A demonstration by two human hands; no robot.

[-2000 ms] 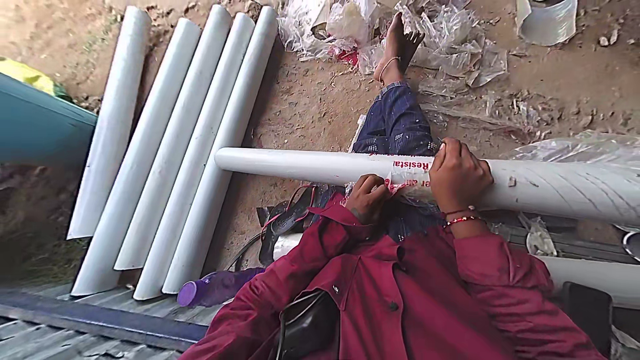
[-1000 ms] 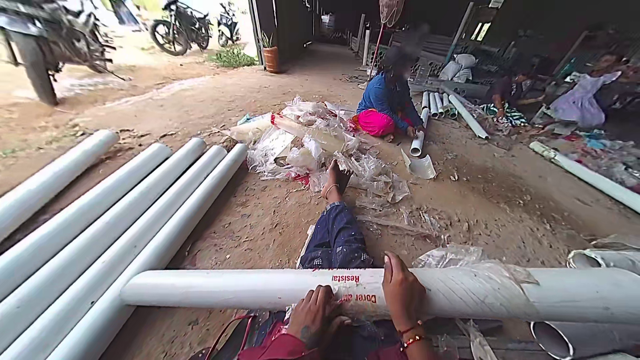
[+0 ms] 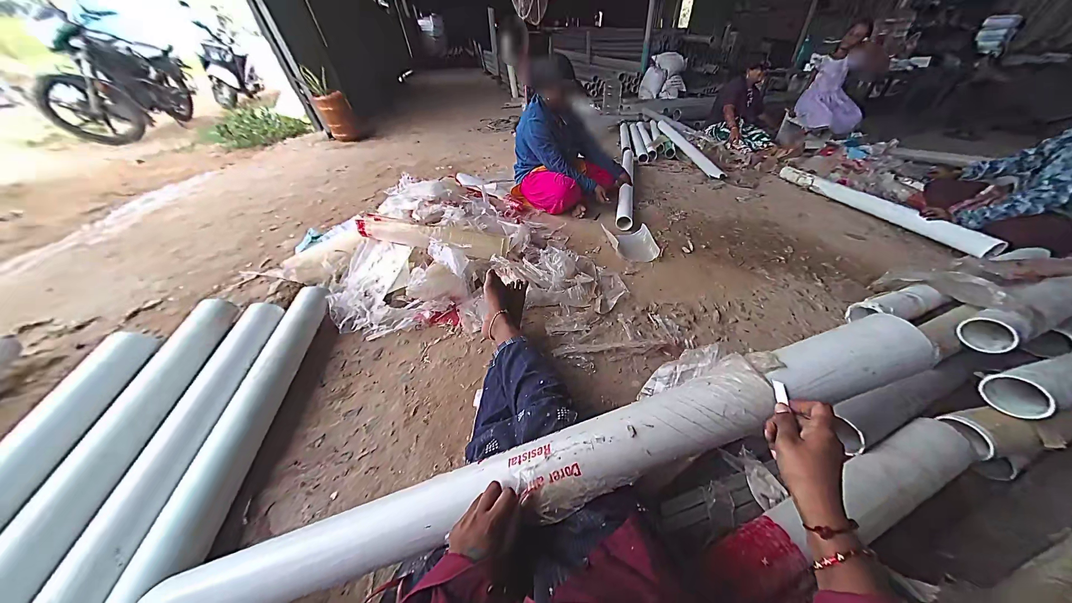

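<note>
A long white plastic pipe (image 3: 402, 511) lies slantwise across my lap, with clear plastic wrap (image 3: 720, 394) and red print on its right part. My left hand (image 3: 486, 523) rests at the pipe's near side, its fingers at the edge of the printed wrap; whether they pinch the film is hard to tell. My right hand (image 3: 804, 440) holds a small, flat white blade-like piece (image 3: 780, 392) upright between thumb and fingers, close to the wrap's edge near the pipe's right end. My bare foot (image 3: 504, 306) stretches out beyond the pipe.
Several white pipes (image 3: 193, 444) lie side by side at left. More pipes (image 3: 1017, 394) are stacked at right. A heap of torn plastic wrap (image 3: 419, 268) lies ahead. A person in blue (image 3: 553, 151) sits beyond it with pipes; other people sit at back right. Motorcycles (image 3: 109, 75) stand at upper left.
My right hand has moved right along the pipe, away from the red print, and the white piece now shows in it. The pipe has turned to a slant. The view has tilted up.
</note>
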